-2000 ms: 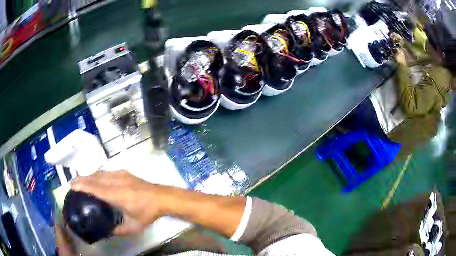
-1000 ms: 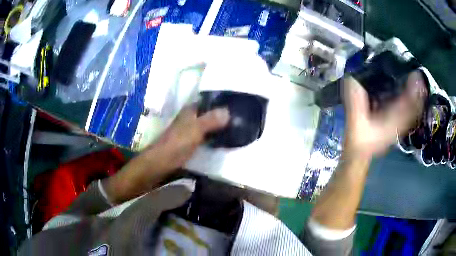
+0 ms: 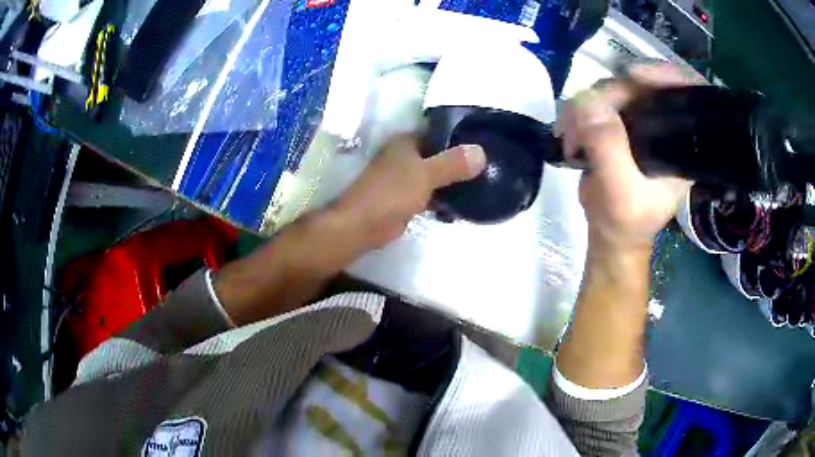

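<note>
A camera unit (image 3: 496,183) with a white body and a round black head lies on the white mat (image 3: 509,277) in front of me. My left hand (image 3: 407,183) holds it from the left, thumb on the black head. My right hand (image 3: 625,161) grips a thick black electric screwdriver (image 3: 693,129), held sideways. Its narrow tip points left and meets the right side of the black head; the exact contact point is too blurred to tell.
Open camera heads (image 3: 755,223) with wires stand in a row at the right. Blue printed sheeting (image 3: 304,71) lies behind and left of the mat. A clear plastic bag (image 3: 210,85), a dark phone-like object (image 3: 165,45) and a yellow-black cutter (image 3: 101,67) are at upper left. A red stool (image 3: 134,286) is below.
My right hand has closed around the screwdriver and brought its tip left to the camera unit. My left hand still holds the unit, which now appears further right and higher in view.
</note>
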